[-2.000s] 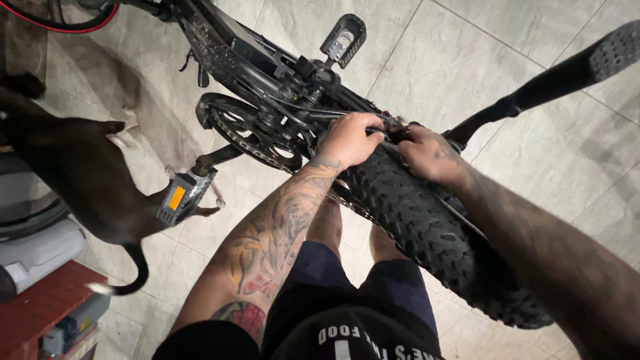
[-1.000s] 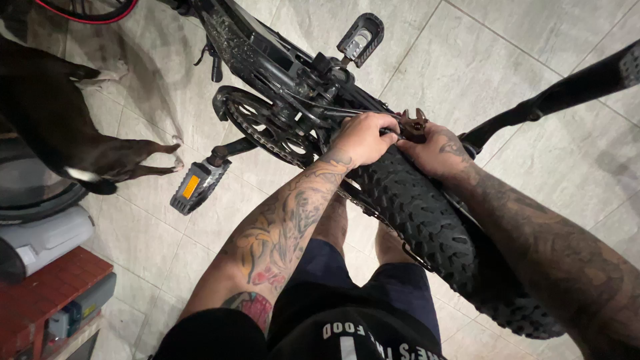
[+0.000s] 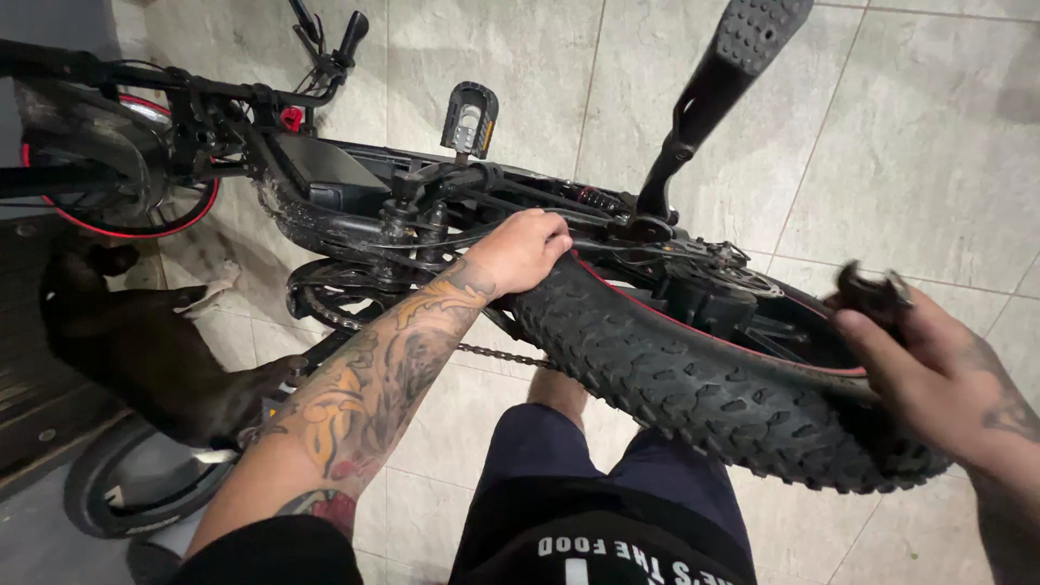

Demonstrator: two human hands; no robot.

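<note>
A black bicycle with a fat, knobby rear tire (image 3: 699, 390) stands below me. My left hand (image 3: 528, 252) rests with curled fingers at the front of that tire, beside the frame; whether it grips anything there is hidden. Off to the right, over the rear part of the wheel, my right hand (image 3: 918, 357) holds a dark metal tool (image 3: 873, 296) with an open jaw, blurred. Between my hands lie the red-edged rim, the wheel hub (image 3: 715, 305) and a disc brake rotor (image 3: 751, 280). The chain (image 3: 504, 354) runs below my left wrist.
A kickstand (image 3: 691, 122) juts up and right from the frame. One pedal (image 3: 470, 120) points away from me. A dark dog (image 3: 138, 349) is at the left, near a loose tire (image 3: 89, 487). The handlebar (image 3: 325, 89) and red-rimmed front wheel (image 3: 195, 211) lie upper left.
My right hand has moved away from my left hand to the right, carrying the tool. My left hand stays by the front of the rear tire. The view has shifted; the dog has changed its pose.
</note>
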